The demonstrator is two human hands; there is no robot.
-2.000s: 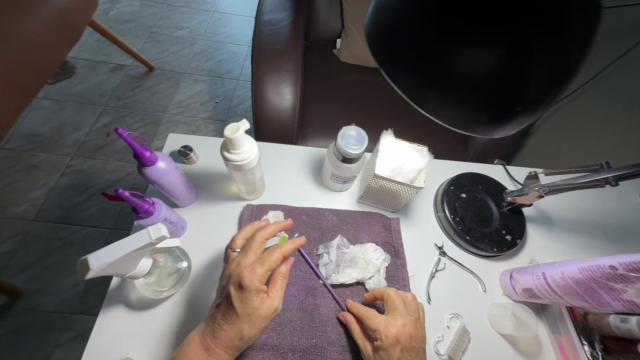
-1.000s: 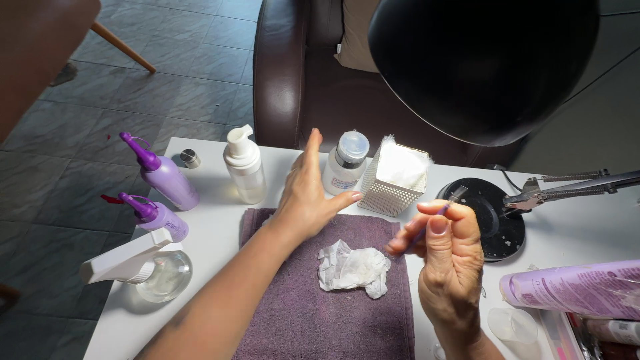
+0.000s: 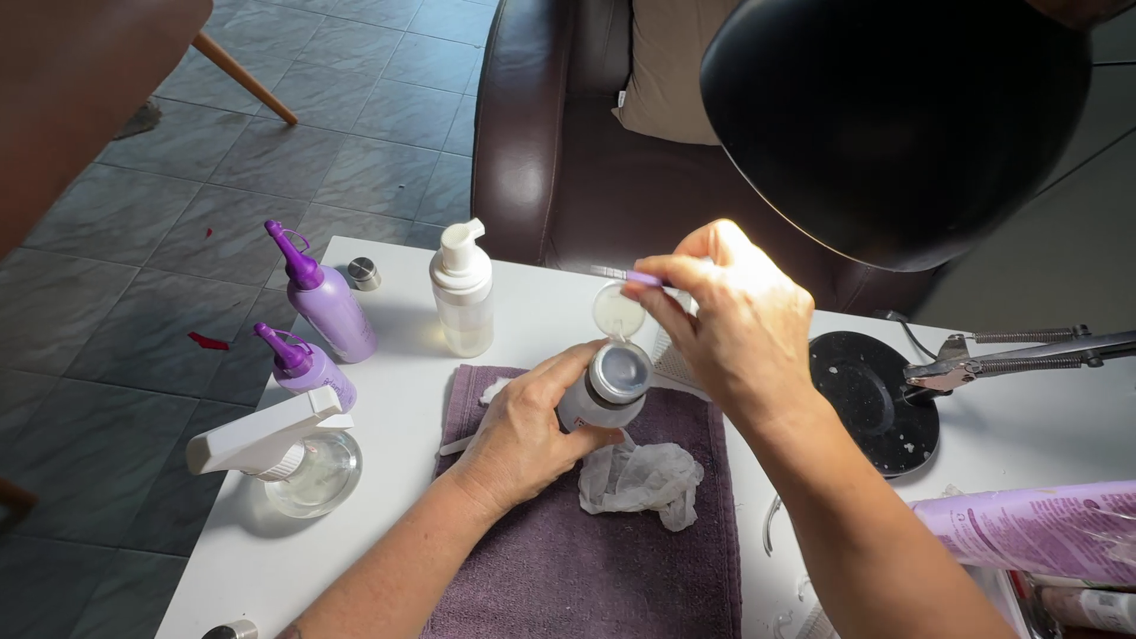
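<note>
My left hand (image 3: 532, 426) is wrapped around a pump-top bottle (image 3: 603, 404) with a metal collar; its round clear lid (image 3: 619, 309) stands flipped up. Between the thumb and fingers of my right hand (image 3: 741, 319) is a purple-handled brush (image 3: 645, 278), its tip pointing left above the raised lid. A crumpled white tissue (image 3: 641, 484) lies on the purple towel (image 3: 586, 568), just below the bottle. Part of a thin white stick (image 3: 455, 446) shows at the towel's left edge, beside my left hand.
Two purple squeeze bottles (image 3: 333, 311), a white foam pump bottle (image 3: 464, 297) and a spray bottle (image 3: 311, 475) stand at left. A mesh holder (image 3: 676, 355) is partly behind my right hand. The lamp's black base (image 3: 874, 404), a large purple bottle (image 3: 1034, 528) and the black lampshade (image 3: 896, 124) are at right.
My left hand has taken hold of the bottle and brought it over the towel, where its lid is now up. My right hand has moved the brush from low over the towel to above the bottle.
</note>
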